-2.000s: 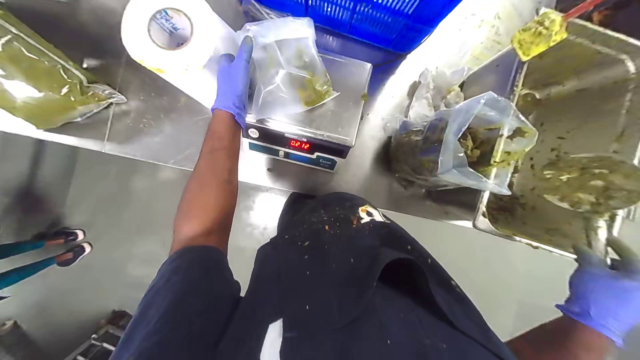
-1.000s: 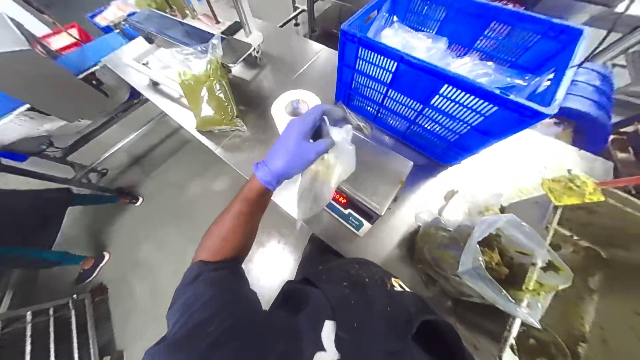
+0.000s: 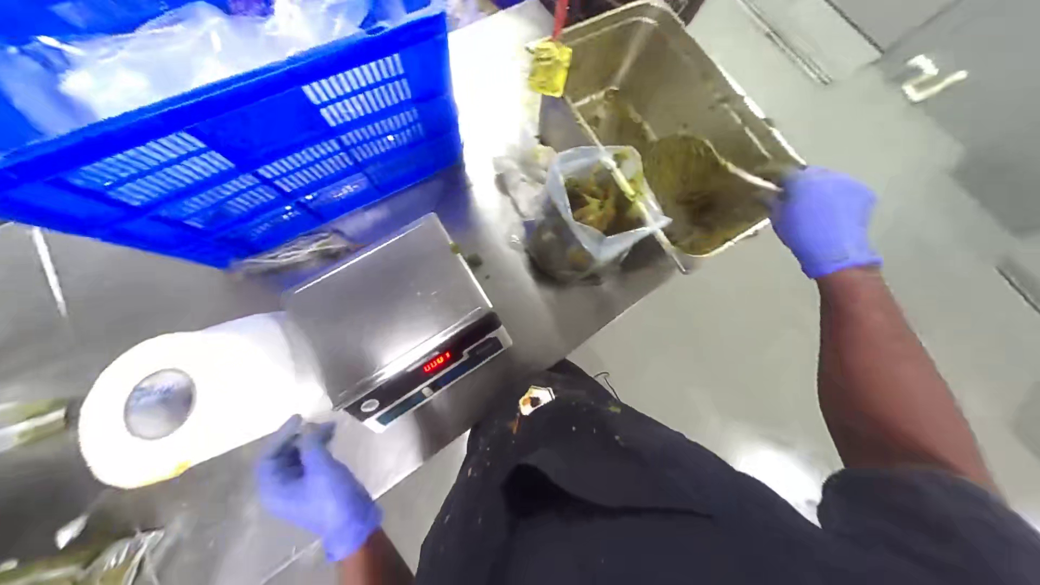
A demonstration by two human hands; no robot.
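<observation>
My left hand, in a blue glove, is low at the left beside a white paper roll, its fingers partly curled with nothing visible in them. The bare steel plate of a digital scale lies above and right of it. My right hand, also gloved, closes around the handle of a round ladle at the right rim of a steel tub. The ladle's bowl rests in the tub among greenish, wet food. An open clear plastic bag with green-brown food stands against the tub's left side.
A blue plastic crate holding clear bags stands behind the scale. A yellow-green smeared tool with a red handle lies at the tub's upper left corner. Part of a filled bag shows at lower left. The steel table's front edge runs diagonally before me.
My left hand has let go of the clear bag it held a second ago, which is gone from the scale area. My right hand is back in view at the tub. The view has turned strongly.
</observation>
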